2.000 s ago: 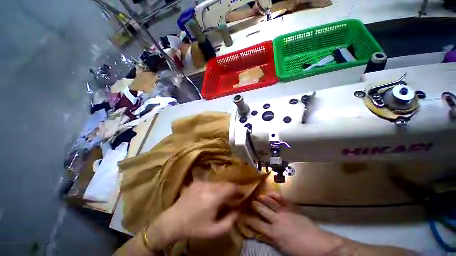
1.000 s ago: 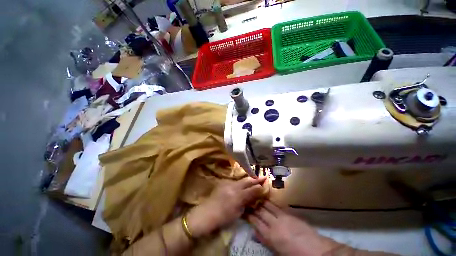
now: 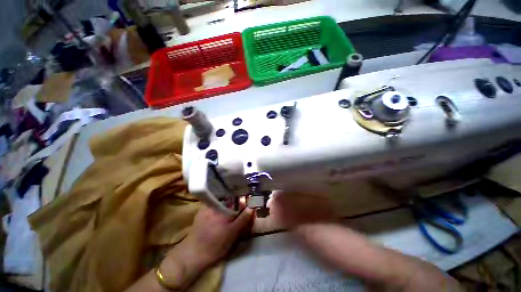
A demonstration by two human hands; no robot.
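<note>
The tan garment piece (image 3: 123, 194) lies creased and bunched on the table left of the sewing machine head (image 3: 308, 137). My left hand (image 3: 214, 234), with a gold bangle at the wrist, is at the presser foot (image 3: 260, 202), its fingertips under the lit left end of the head. It holds the edge of the cloth there; the fingertips are partly hidden by the needle guard. My right hand (image 3: 311, 217) is blurred, in front of the machine arm just right of the presser foot. Its fingers cannot be made out.
Blue-handled scissors (image 3: 440, 225) lie right of my right forearm. A red basket (image 3: 197, 68) with a tan scrap and a green basket (image 3: 300, 48) with small dark and white items stand behind the machine. Mixed fabric scraps (image 3: 34, 125) are heaped at the left.
My right hand has moved right, away from my left hand and the cloth. My left hand stays by the presser foot. The view has shifted right, showing more of the machine and the scissors.
</note>
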